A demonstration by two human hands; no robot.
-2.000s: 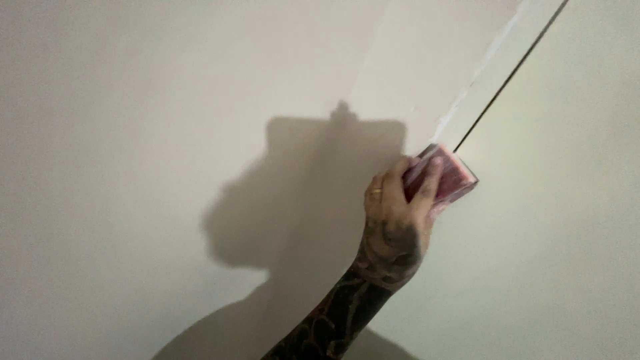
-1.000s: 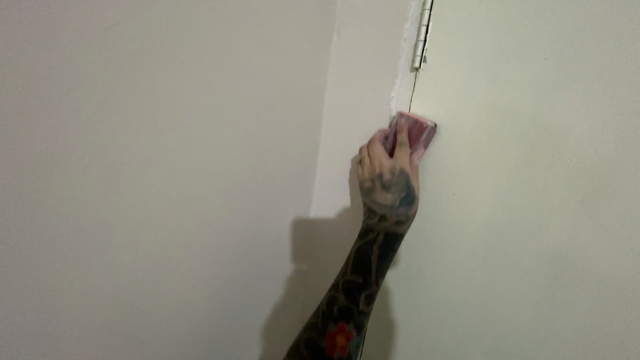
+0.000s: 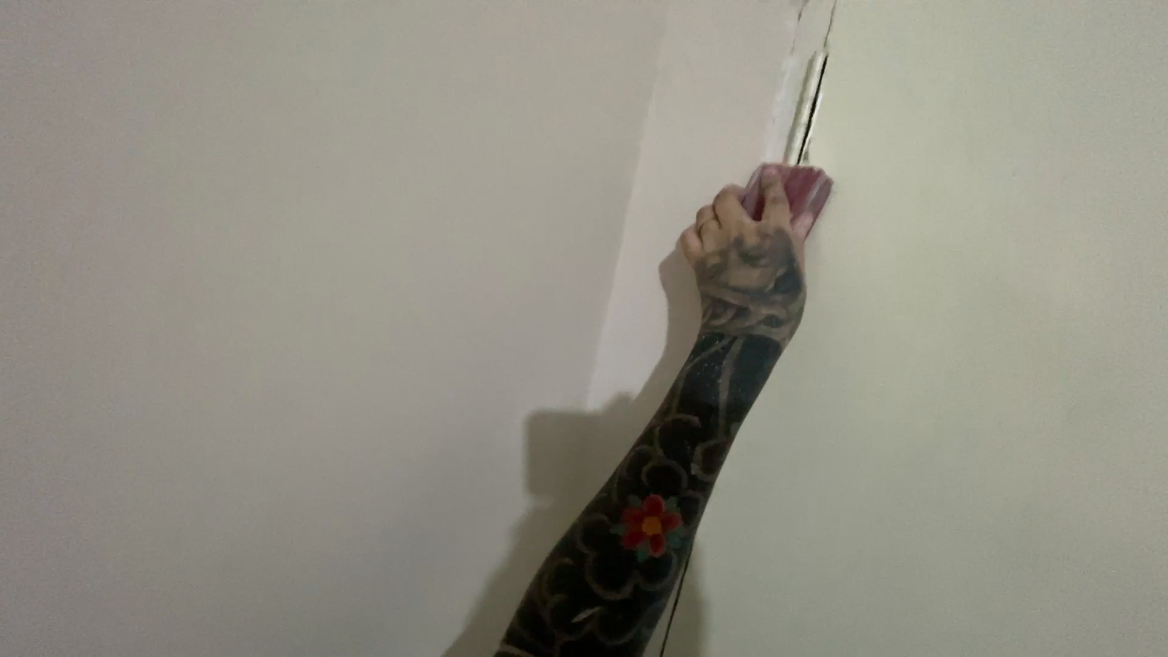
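Observation:
My left hand (image 3: 748, 246), tattooed and with a ring on one finger, grips a reddish sanding pad (image 3: 808, 196). The fingers lie over the pad's left part, and the thumb is at its lower right. The pad is against the edge of a pale door frame (image 3: 707, 137), just below a painted hinge (image 3: 808, 105). To its right is the pale door panel (image 3: 985, 301). The pad and hand hide part of the gap between frame and door. My right hand is out of view.
A plain wall (image 3: 319, 274) spreads to the left of the frame. The hinge stands out along the narrow dark gap. Shadows of my head and arm fall across the wall, frame and door.
My left hand, still gripping the pad, has moved along the frame edge to just below the hinge; one second ago it was farther below it. The view has shifted and turned.

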